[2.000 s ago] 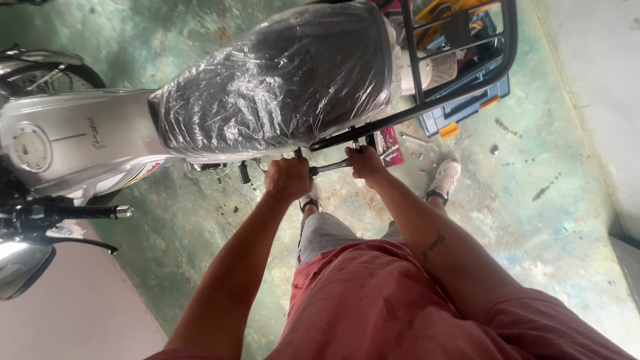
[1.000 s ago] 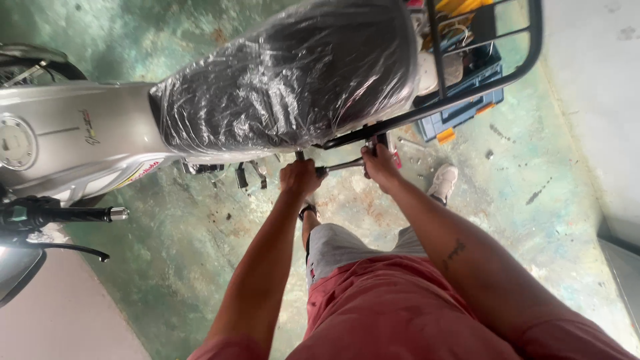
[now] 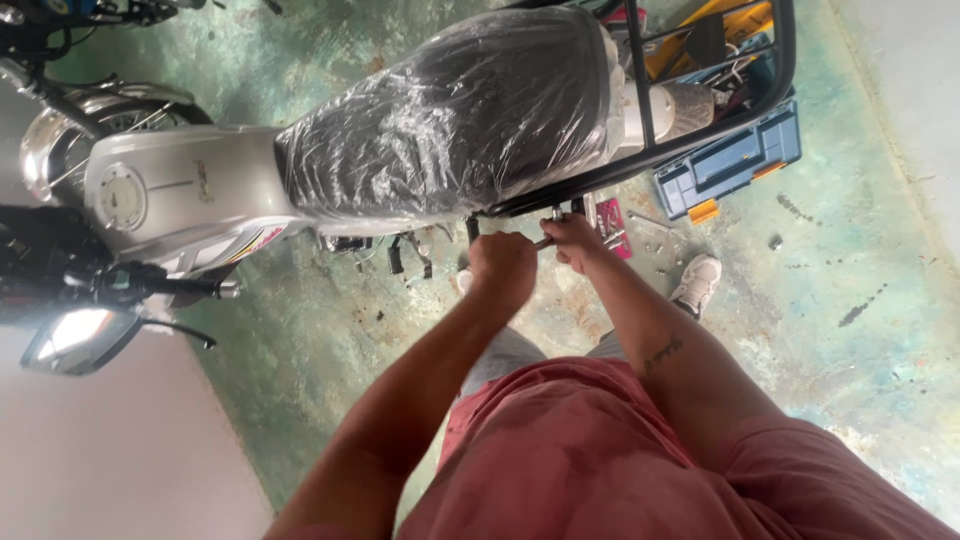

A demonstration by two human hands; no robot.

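Note:
A silver motorcycle's fuel tank (image 3: 187, 180) lies at the left, and its seat (image 3: 457, 112) is wrapped in clear plastic. From the seat's rear extends a black tubular rack (image 3: 637, 161). My left hand (image 3: 504, 268) is closed around the handle of a ratchet wrench just below the seat's near edge. Beside it, under the rack's near tube, my right hand (image 3: 576, 241) grips the ratchet wrench (image 3: 546, 241) at its head end, where an upright metal socket piece (image 3: 556, 213) shows. The fitting it meets is hidden by the rack and my fingers.
A blue toolbox (image 3: 731, 161) with orange latches stands on the floor behind the motorcycle. Nearer lie a red socket tray (image 3: 615, 225), a spanner (image 3: 651, 222) and several small metal parts. The handlebar grip (image 3: 195, 287) and mirror (image 3: 81, 337) jut out at the left; another motorcycle's wheel (image 3: 112, 135) is beyond.
My left hand has swung slightly toward me with the wrench handle, which now slants more. My right hand stays at the wrench's head end. The view has shifted somewhat.

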